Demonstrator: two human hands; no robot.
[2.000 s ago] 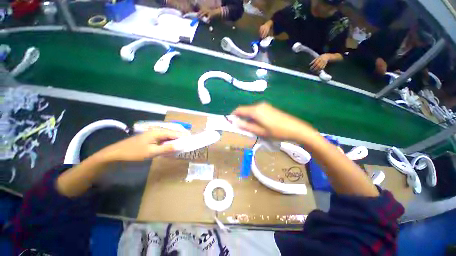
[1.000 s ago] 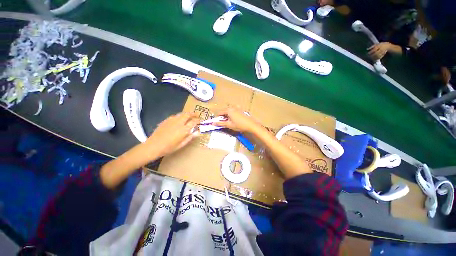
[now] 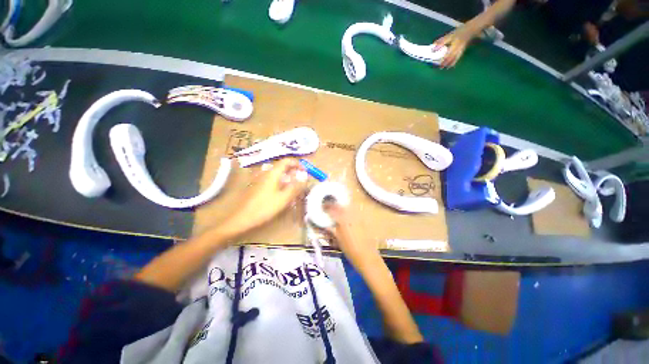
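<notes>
My right hand (image 3: pixel 337 217) grips the white double-sided tape roll (image 3: pixel 319 193) near the cardboard's front part; white strip hangs below the roll. My left hand (image 3: pixel 272 193) is just left of the roll, thumb and fingertips close together; whether they hold a tape piece cannot be told. An open neck fan half (image 3: pixel 293 142) lies above my hands on the cardboard sheet (image 3: pixel 334 117). A blue battery (image 3: pixel 313 170) lies between that half and the roll. Another open half (image 3: pixel 220 103) lies at the cardboard's upper left, with blue behind it.
Curved white arms lie at left (image 3: pixel 87 146) and right (image 3: pixel 370 178). Liner scraps (image 3: pixel 21 121) lie far left. A blue tape dispenser (image 3: pixel 466 170) stands right, with more white units beyond. Another person's hand (image 3: pixel 455 44) touches a unit on the green conveyor belt (image 3: pixel 277 53).
The open half from my hands now lies on the cardboard. My right hand has taken hold of the tape roll. Another person's hand has reached the unit on the belt. The view has shifted.
</notes>
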